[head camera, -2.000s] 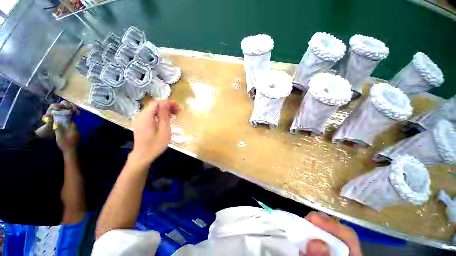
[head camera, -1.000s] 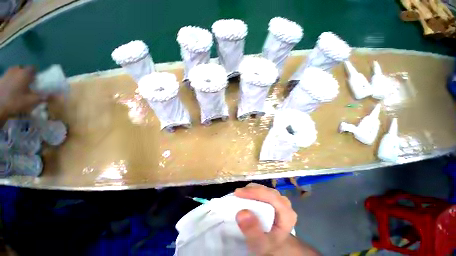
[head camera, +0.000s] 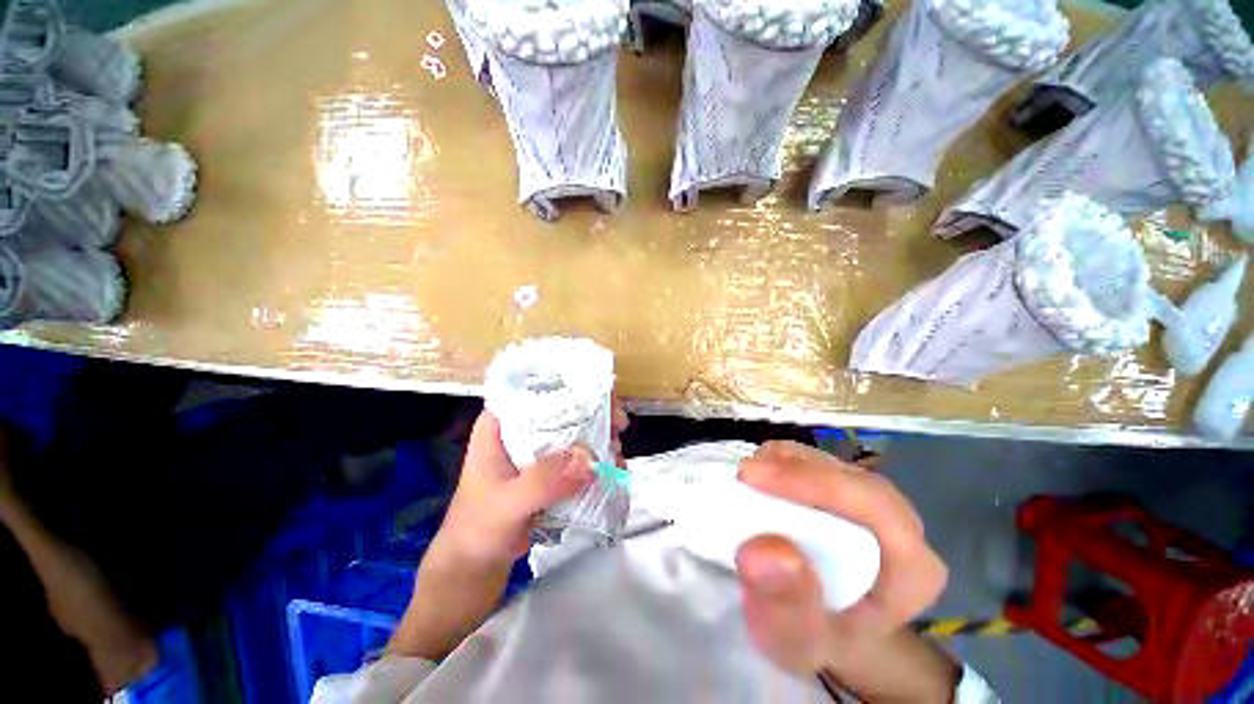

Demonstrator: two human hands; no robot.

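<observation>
My left hand (head camera: pixel 502 502) holds a pale grey garment tube (head camera: pixel 585 502) upright at the board's near edge, its white knobbly cuff (head camera: pixel 550 378) facing up. My right hand (head camera: pixel 839 550) grips a white glue bottle (head camera: pixel 791 530) lying on its side. Its teal nozzle (head camera: pixel 609 475) points left at the tube's side, just below the cuff; I cannot tell if it touches. Several tubes with white cuffs (head camera: pixel 718 117) stand or lean on the tan board, and one (head camera: pixel 949 323) lies tilted at the right.
Grey tubes (head camera: pixel 62 193) are stacked on their sides at the board's (head camera: pixel 344 261) left end. White spare bottles (head camera: pixel 1207 323) lie at the right. A red stool (head camera: pixel 1141 591) stands at lower right, a blue crate (head camera: pixel 330 633) at lower left. Another person's arm (head camera: pixel 69 591) shows at far left.
My left hand has come from the stack at the left to the front of my body, with a tube in it. The bottle's nozzle is now beside that tube. The view has shifted closer to the board.
</observation>
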